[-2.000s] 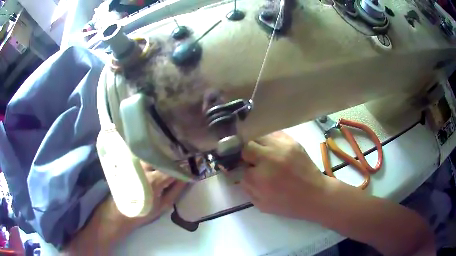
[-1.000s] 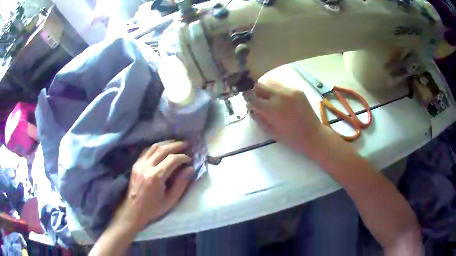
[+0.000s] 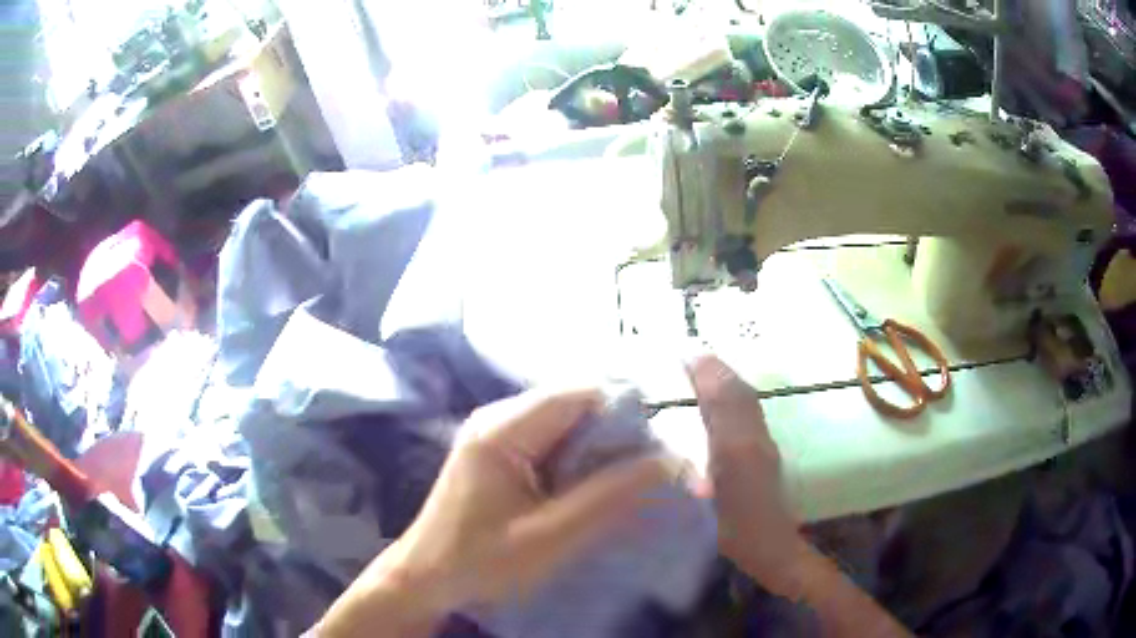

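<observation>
The grey-blue garment (image 3: pixel 336 436) lies in loose folds at the left of the sewing machine (image 3: pixel 847 175), and part of it hangs toward me at the table's front edge. My left hand (image 3: pixel 498 486) is closed on a bunched part of the cloth, blurred. My right hand (image 3: pixel 741 467) is beside it at the right, by the cloth's edge; whether its fingers hold cloth is unclear. Scissors with orange handles (image 3: pixel 903 368) lie on the bed under the machine arm. No cloth shows under the needle.
A pink item (image 3: pixel 125 280) and mixed fabric (image 3: pixel 187 430) are at the left. A pale perforated round dish (image 3: pixel 828 56) is behind the machine. Dark cloth (image 3: pixel 1022 548) is below the table at the right. Glare hides part of the table.
The garment has come away from the needle area toward me. My left hand has lifted with cloth; my right hand has left the needle area. The view has moved back, showing more background.
</observation>
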